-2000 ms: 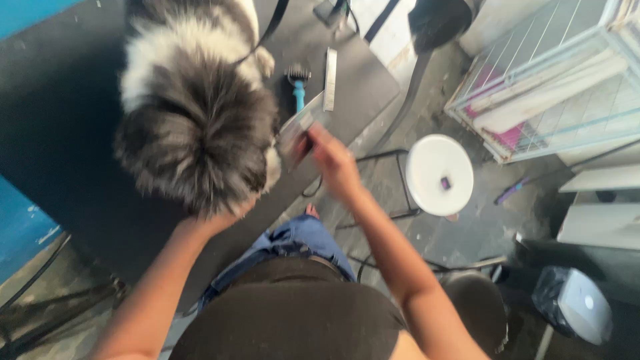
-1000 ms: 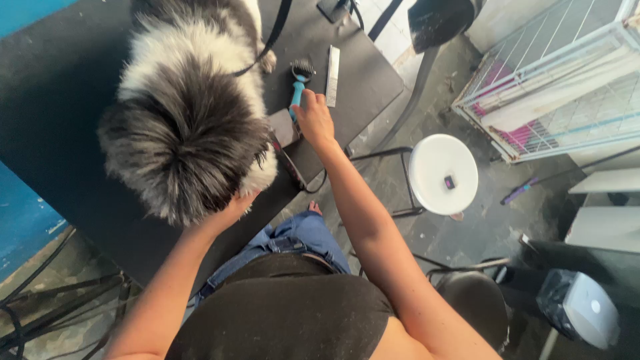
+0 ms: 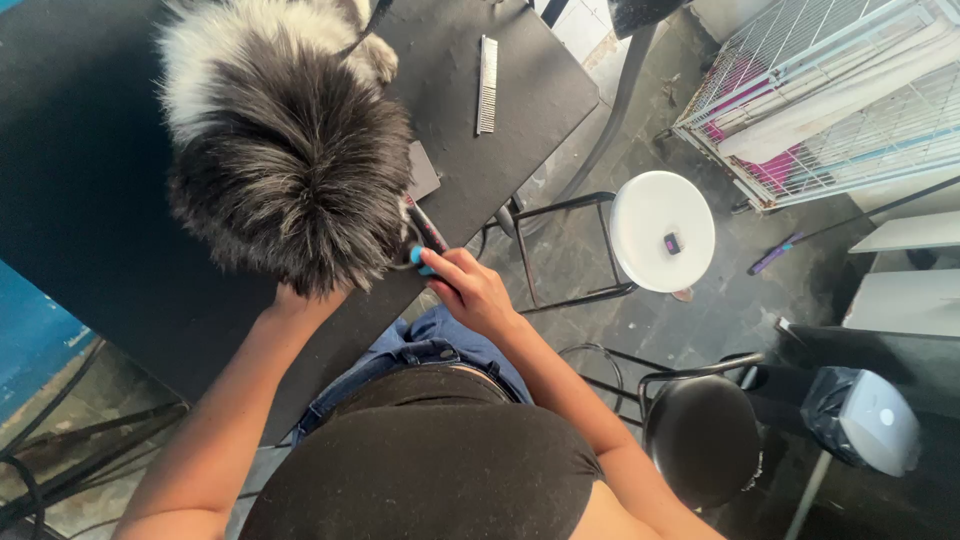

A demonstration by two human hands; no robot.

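A black and white long-haired dog (image 3: 300, 157) is on the black grooming table (image 3: 480, 172). My left hand (image 3: 309, 298) is under the dog's head, its fingers hidden by the fur, so its grip does not show. My right hand (image 3: 469, 289) is closed on the blue handle of a grooming brush (image 3: 420, 257), held near the side of the dog's head; the brush's head is mostly hidden. A metal comb (image 3: 487, 86) lies on the table. Beside the dog are a dark slender tool (image 3: 426, 223) and a flat grey object (image 3: 422, 172).
A white round stool (image 3: 663, 231) with a small clipper comb (image 3: 673, 242) on it stands right of the table. Beyond are a white wire cage (image 3: 825, 112), a black-seated chair (image 3: 703, 441) and a lidded bin (image 3: 877, 421). A dark strap (image 3: 366, 30) runs to the dog's neck.
My right hand has taken the blue-handled brush from beside the comb on the table and moved it toward me, close to the dog's head. My left hand stays at the dog's head.
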